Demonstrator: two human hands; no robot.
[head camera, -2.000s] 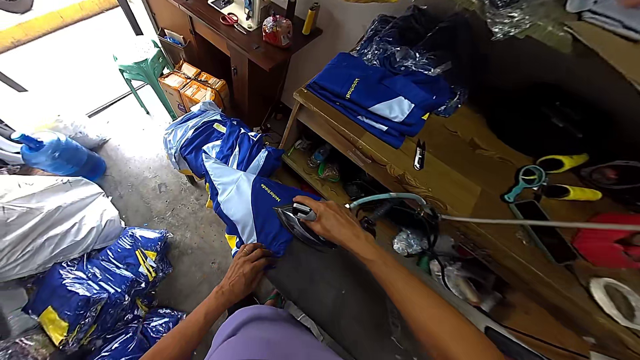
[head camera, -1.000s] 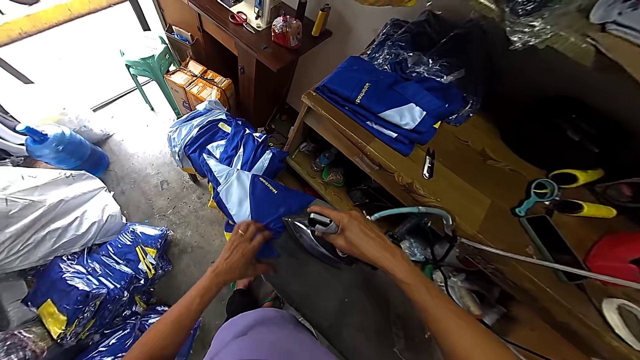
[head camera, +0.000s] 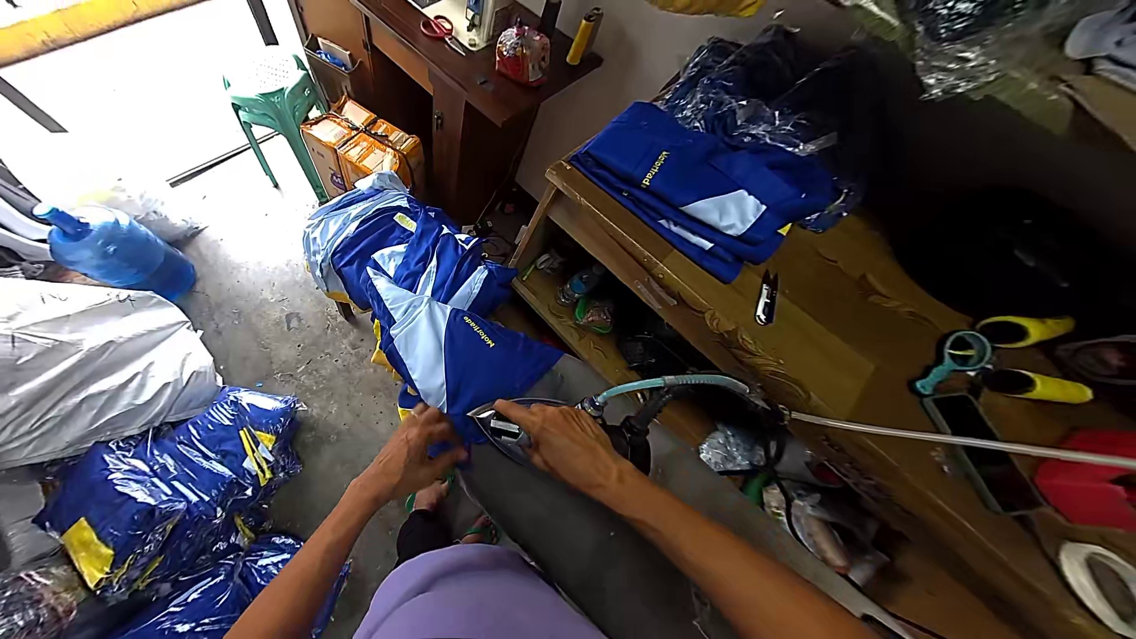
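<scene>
My right hand (head camera: 568, 444) grips a steam iron (head camera: 508, 429) whose tip touches the lower edge of a blue and light-blue shirt (head camera: 497, 355). A light-blue hose (head camera: 670, 383) leads off the iron's back to the right. My left hand (head camera: 413, 453) is at the shirt's near edge, just left of the iron tip, fingers bent; whether it pinches the fabric cannot be told. The shirt lies over the end of a grey padded ironing board (head camera: 577, 541), with a heap of like garments (head camera: 390, 235) beyond it.
On the right, a wooden bench (head camera: 825, 328) bears folded blue garments (head camera: 683, 186), thread snips (head camera: 767, 297), a phone (head camera: 981, 453) and yellow thread cones (head camera: 1038, 386). Plastic-wrapped garments (head camera: 177, 479), a white sack (head camera: 98, 364) and a blue water jug (head camera: 124, 253) are at left. A green stool (head camera: 280, 106) stands farther back.
Compared with one second ago, the iron has moved left onto the shirt's near edge, close to my left hand. My left hand has shifted slightly nearer my body.
</scene>
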